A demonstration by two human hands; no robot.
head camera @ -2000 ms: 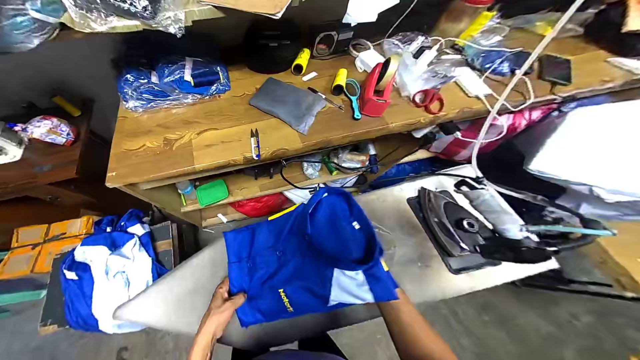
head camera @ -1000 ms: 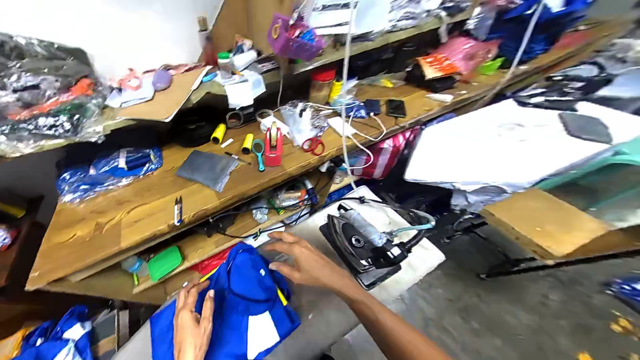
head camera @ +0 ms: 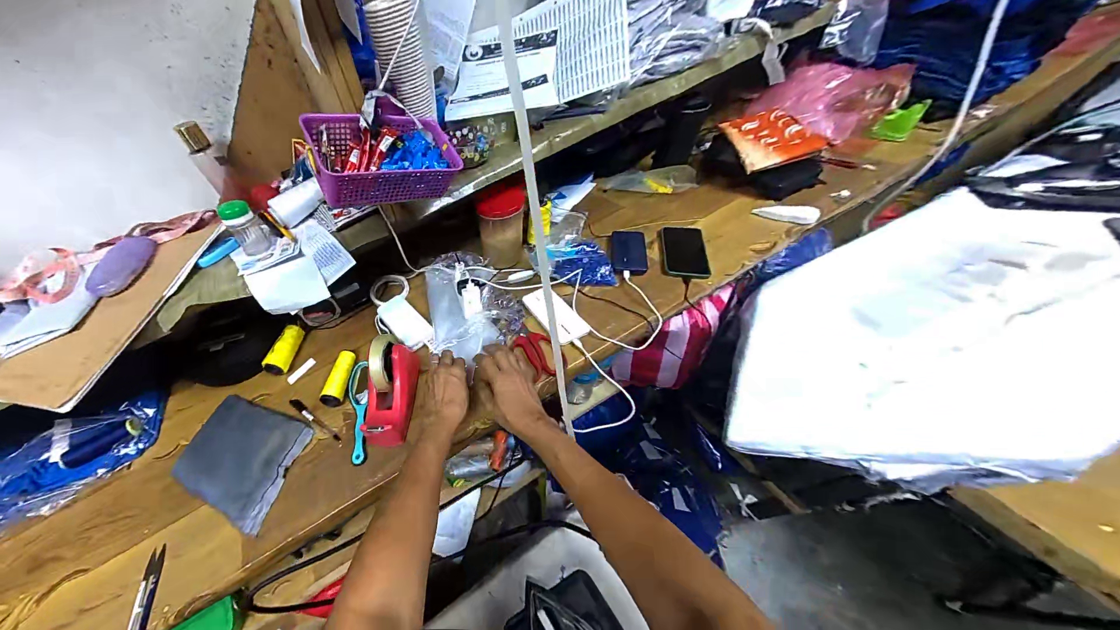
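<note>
Both arms stretch forward to the wooden bench. My left hand (head camera: 448, 389) lies at the near end of clear plastic bags (head camera: 461, 308), just right of a red tape dispenser (head camera: 393, 395). Beside it, my right hand (head camera: 509, 383) touches the same plastic, close to red-handled scissors (head camera: 535, 352). The fingertips rest on the plastic; whether either hand grips it cannot be made out. White chargers and cables lie around the bags, with a white power bank (head camera: 556, 315) to the right. The blue garment is not in view.
A purple basket (head camera: 385, 185) sits on the shelf above. Two phones (head camera: 685, 252), a red-lidded jar (head camera: 500, 226) and yellow thread spools (head camera: 338, 378) stand or lie on the bench. A white cord hangs before the right forearm. A white padded board (head camera: 919, 341) is at right.
Both hands have left the blue garment and moved forward to the plastic bags on the bench. The view has turned up and to the right.
</note>
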